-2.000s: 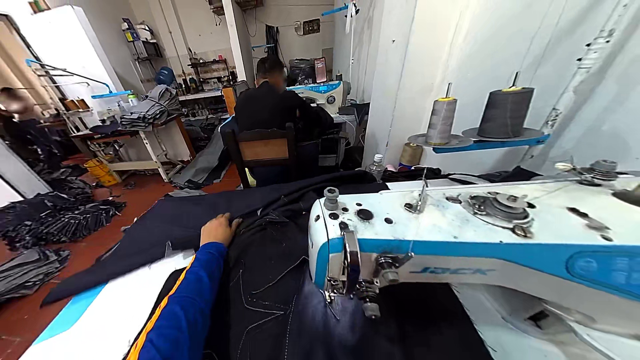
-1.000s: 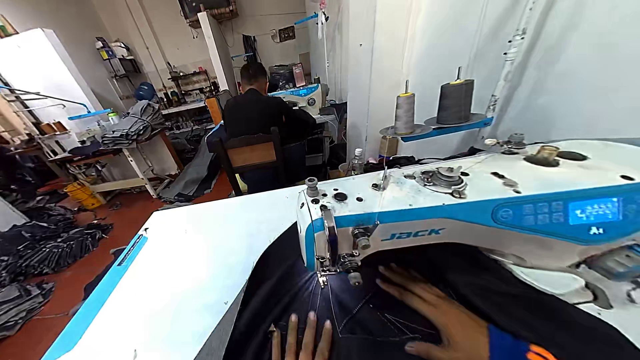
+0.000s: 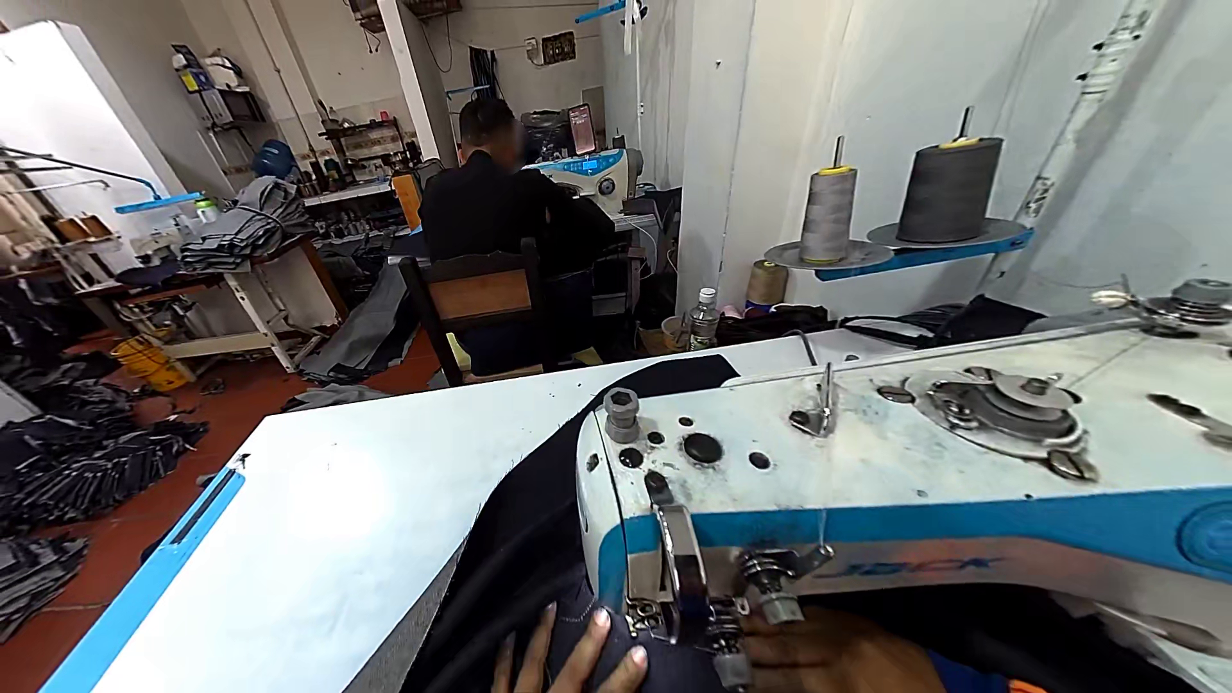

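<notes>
A white and blue Jack sewing machine (image 3: pixel 866 520) fills the right side of the view. Dark fabric (image 3: pixel 510 539) lies on the table under its head and runs back behind it. My left hand (image 3: pixel 577 659) rests on this fabric with fingers spread, just left of the presser foot area; its palm is cut off below. My right hand (image 3: pixel 828 650) is partly hidden behind the machine's needle end, low under the arm, with a blue and orange sleeve at its wrist. The needle itself is not clearly visible.
The white tabletop (image 3: pixel 337 520) extends left. Thread cones (image 3: pixel 953 192) stand on a blue-armed holder at the right. A plastic bottle (image 3: pixel 704 320) stands behind the table. A person (image 3: pixel 491 212) sits on a wooden chair ahead. Fabric heaps (image 3: pixel 96 462) lie at the left.
Two seconds ago my left hand was on the cloth left of the machine, with much fabric across the tabletop. Both hands are now near the needle end, and the cloth no longer covers the table's left.
</notes>
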